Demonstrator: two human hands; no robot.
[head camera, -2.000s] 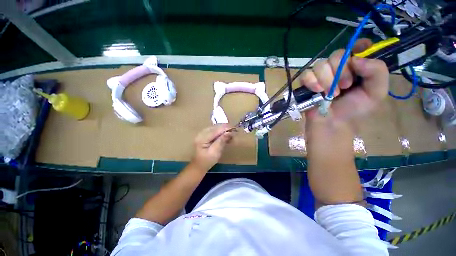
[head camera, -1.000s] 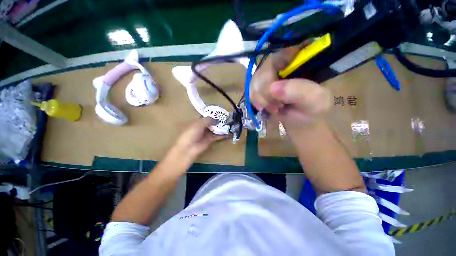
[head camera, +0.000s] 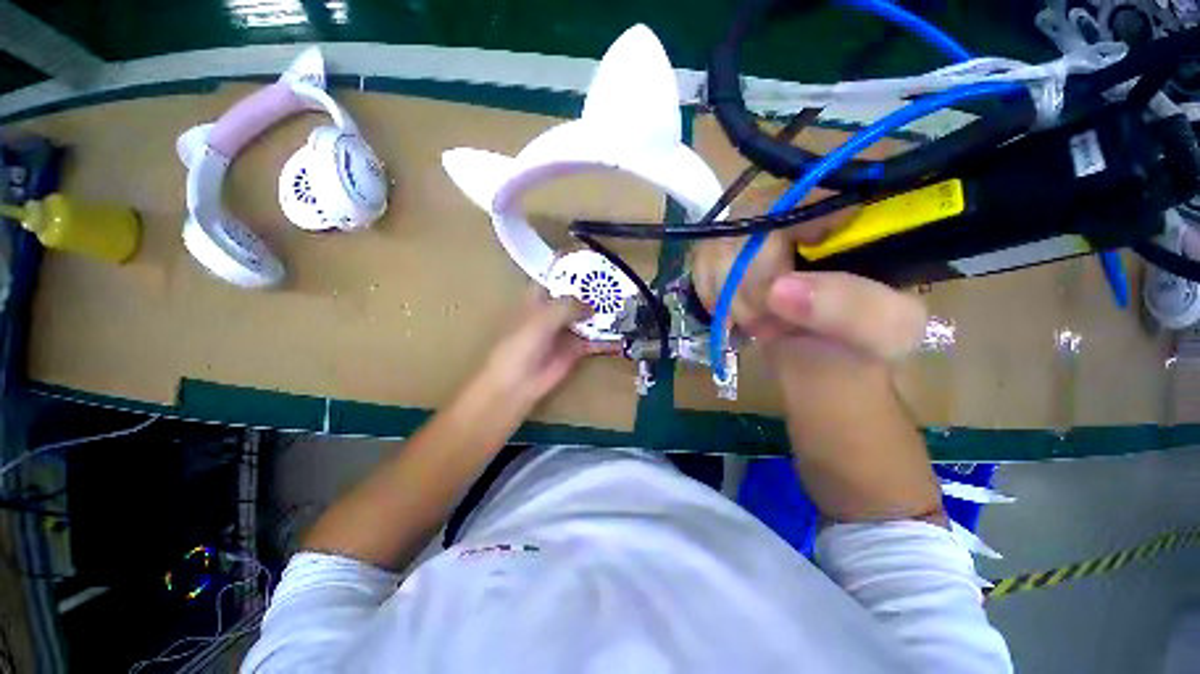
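White cat-ear headphones with a pink inner headband (head camera: 579, 148) lie in front of me, ears pointing away. My left hand (head camera: 546, 345) holds the near ear cup (head camera: 592, 287), its slotted inner plate facing up. My right hand (head camera: 803, 296) grips the black screwdriver with a yellow stripe (head camera: 974, 211), tilted low from the right. Its metal nose (head camera: 665, 345) is at the right side of this cup; whether it touches is hidden. The other cup is hidden behind my right hand and the tool. A blue hose (head camera: 842, 152) loops over the tool.
Second pink-and-white headphones (head camera: 237, 132) lie on the cardboard at left. A yellow bottle (head camera: 86, 228) lies at the far left. A white cup (head camera: 1169, 296) shows at the right edge. A blue bin (head camera: 776, 507) with white pointed pieces is below the bench. Black cables hang around the tool.
The screwdriver has come down and left from its raised diagonal hold to the ear cup. My left hand has moved from near the nose to holding the cup. The headphones have shifted and turned.
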